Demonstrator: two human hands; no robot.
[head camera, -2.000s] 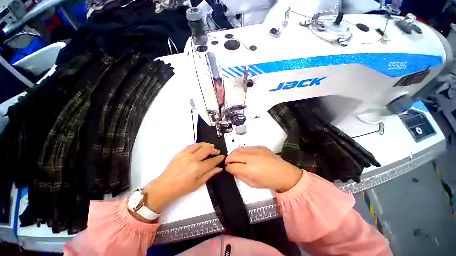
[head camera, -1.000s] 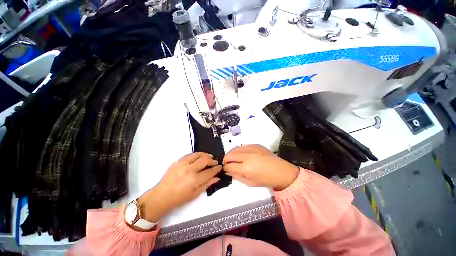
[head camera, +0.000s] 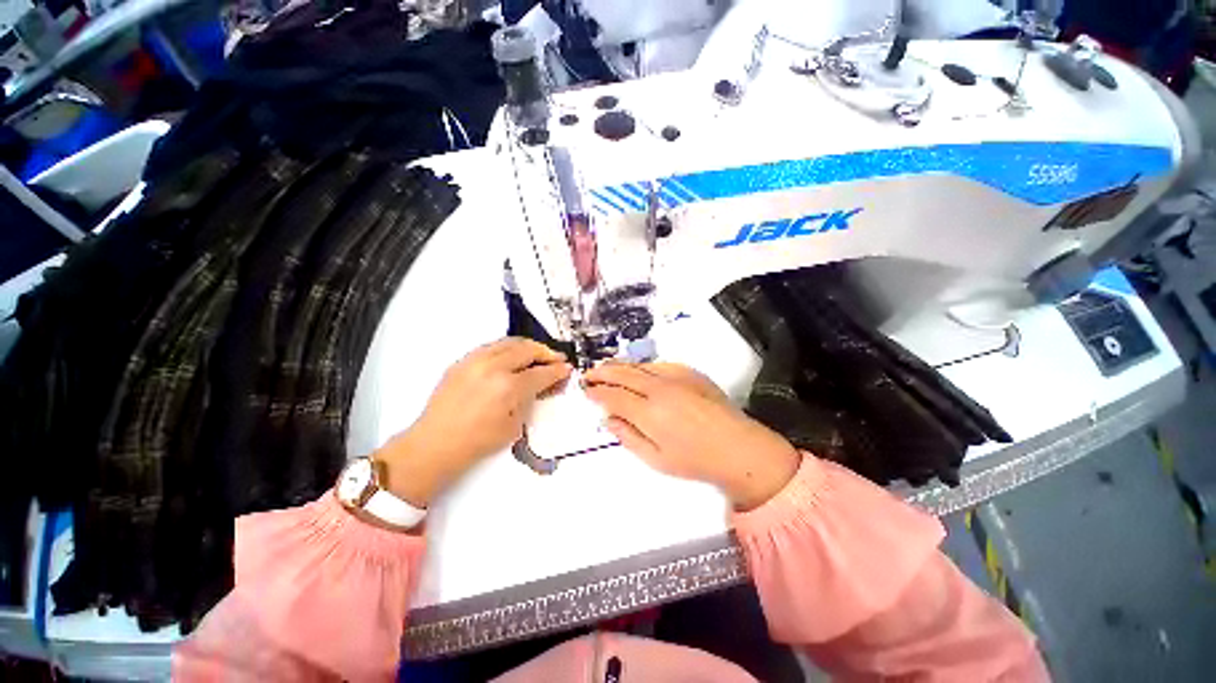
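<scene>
The black strip lies under the presser foot of the white sewing machine; only a short part shows left of and behind the foot. My left hand has its fingertips at the strip's near end, just in front of the foot. My right hand has its fingertips beside them, close to the needle. The fingers cover the strip's near end. A large fanned bundle of plaid strips lies on the left. A smaller pile of plaid strips lies under the machine arm.
The white table has a ruler-marked front edge. A dark cloth heap lies behind the left bundle. A control panel is at the far right. Grey floor with yellow-black tape shows at the lower right.
The black strip has moved away from me under the foot, and its near end no longer hangs over or lies on the front table. Both hands have moved forward with it to the foot.
</scene>
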